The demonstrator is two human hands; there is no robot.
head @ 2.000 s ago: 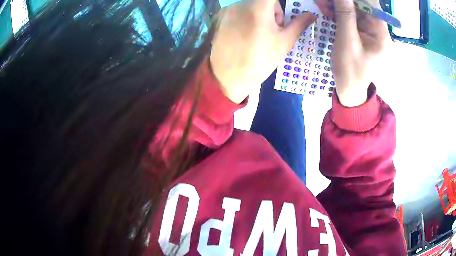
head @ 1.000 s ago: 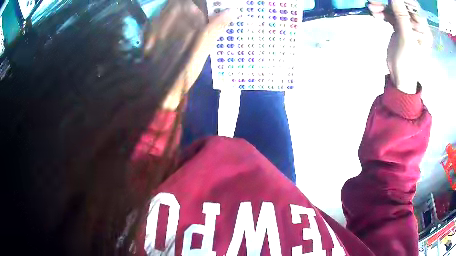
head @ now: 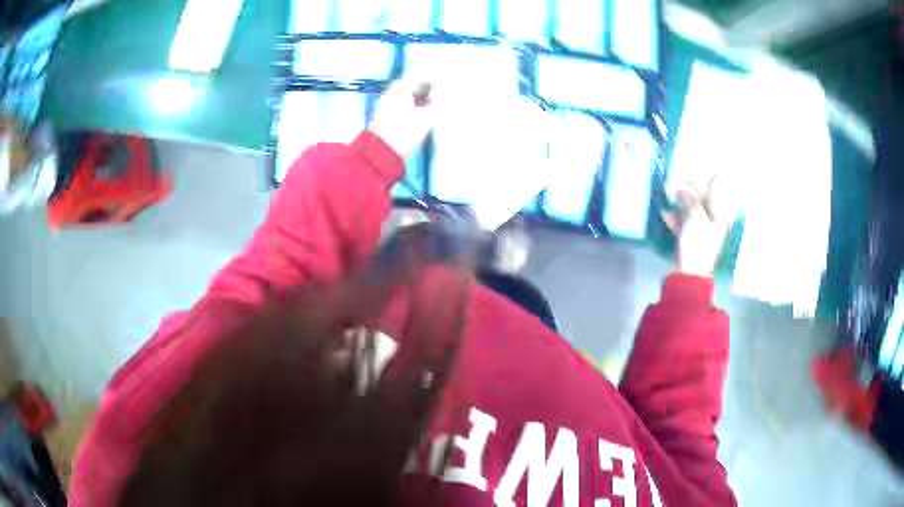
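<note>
A washed-out white sheet [head: 486, 139] lies over the middle of a dark tray [head: 527, 84] of pale, glossy rectangular pieces [head: 626, 183]. My left hand [head: 404, 114] is at the sheet's left edge and grips it; its fingers are overexposed. My right hand [head: 699, 218] is raised right of the tray, near the lower left of other white sheets. Its fingers look partly spread, but blur hides whether a tool is in them. Marks on the sheet do not show in this glare.
Large white sheets [head: 768, 178] lie on the green surface [head: 684, 84] at right. Another white sheet [head: 205, 35] lies at upper left. A red stool or crate [head: 107, 183] stands at left, and a red object [head: 843, 386] at lower right. Dark hair covers the lower middle.
The view has shifted, so the tray now shows across the top middle. The sheet, earlier with rows of small ovals facing me, is now over the tray and blown out white. Both hands appear lower in view.
</note>
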